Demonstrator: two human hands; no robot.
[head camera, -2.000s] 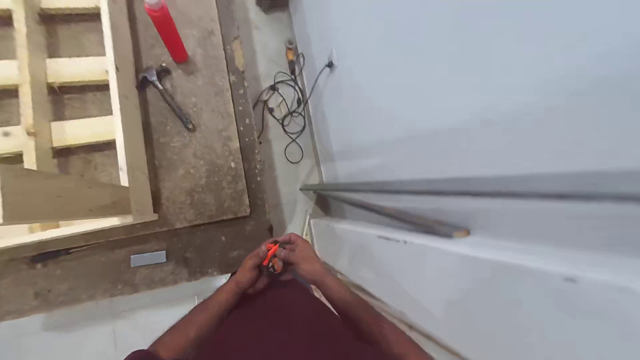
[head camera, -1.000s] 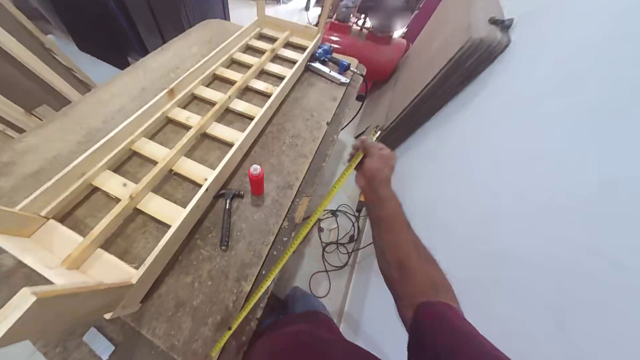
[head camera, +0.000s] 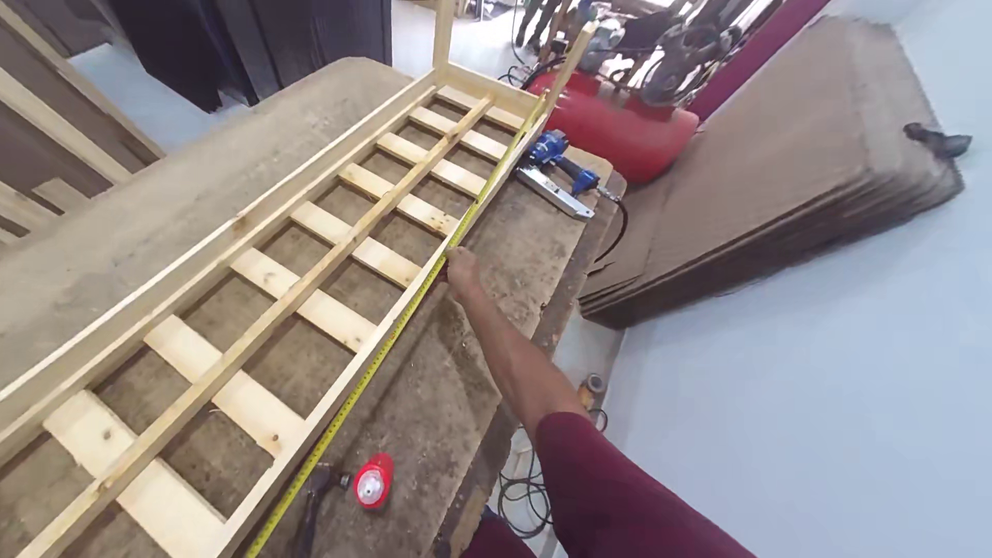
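My right hand (head camera: 463, 271) grips a yellow tape measure blade (head camera: 395, 329) about midway along the near side rail of a long wooden frame (head camera: 341, 411). The extended blade runs along that rail, from the bottom edge of the view to the frame's far corner. Light wooden slats (head camera: 325, 322) cross the frame beneath a long central batten (head camera: 310, 283). A claw hammer (head camera: 312, 496) lies close to the blade at the bottom, beside a red bottle (head camera: 373, 480) with a pale top. My left hand is out of view, and the tape's case is not visible.
A blue and silver pneumatic nailer (head camera: 554, 170) with a hose lies at the table's far end. Behind it stands a red air compressor tank (head camera: 620, 128). Stacked brown sheets (head camera: 775, 163) lean by the right wall. A cable (head camera: 527, 496) lies on the floor. A person's legs show far back.
My hands were together around a small orange object; then my right hand held the extended tape out over the table's right side. Now the blade lies along the frame. The view has swung widely.
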